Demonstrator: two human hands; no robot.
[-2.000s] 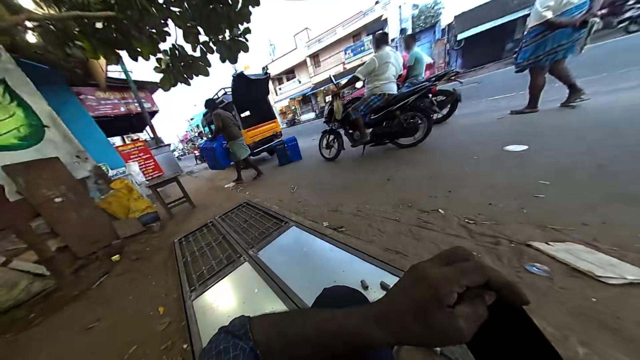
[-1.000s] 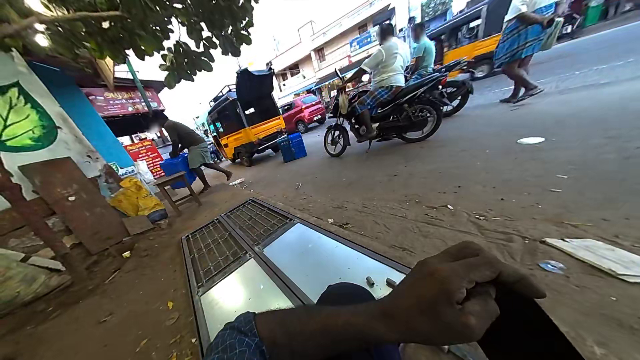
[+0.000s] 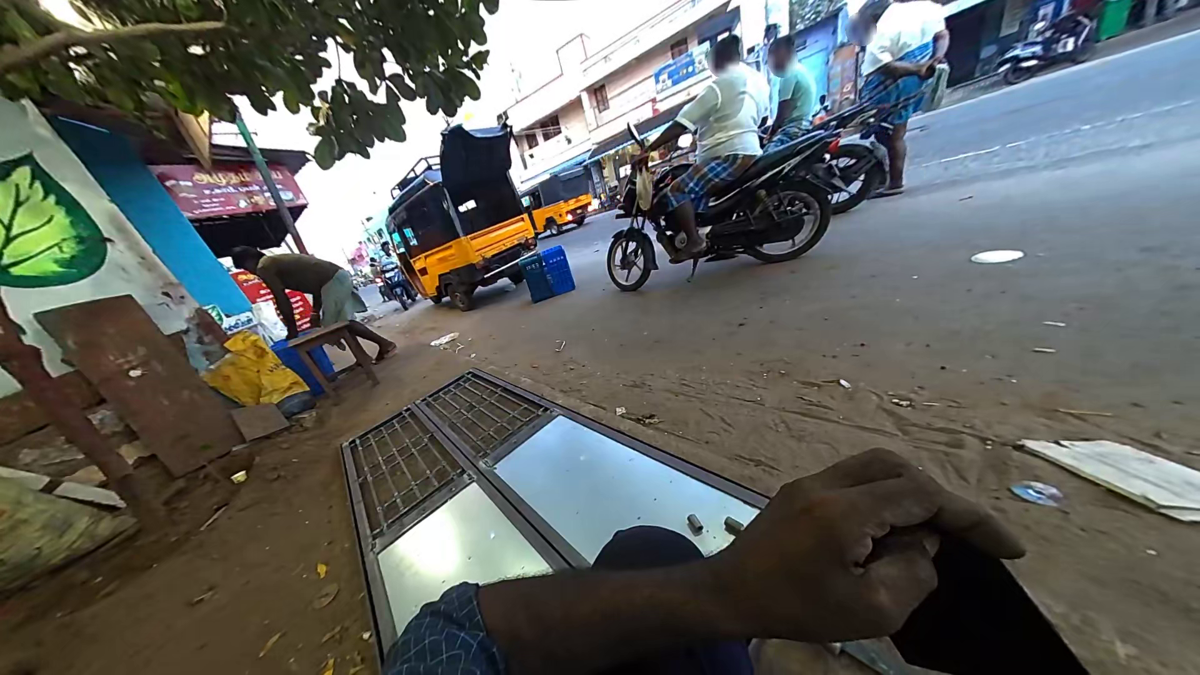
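Observation:
My left hand is at the lower right, its forearm crossing from a checked sleeve at the bottom left. Its fingers are curled in, and nothing shows between them. Beneath and to the right of it is a dark, flat-looking surface, partly hidden. A metal double door or shutter frame, with grilles at its far end and shiny sheet panels nearer, lies on the dirt beyond the forearm. Two small metal cylinders rest on the right panel, close to the hand. A dark rounded knee shows behind the forearm. My right hand is not visible.
A white board and a disc lie at right. Motorcycles with seated people stand on the roadside, a person standing behind. Beyond are a yellow auto-rickshaw and blue crate. At left, a person bends by a wooden stool.
The person at left, earlier carrying a blue crate, now bends behind the stool beside a blue crate. The person in the blue checked cloth has moved left, near the motorcycles. My left hand keeps its pose.

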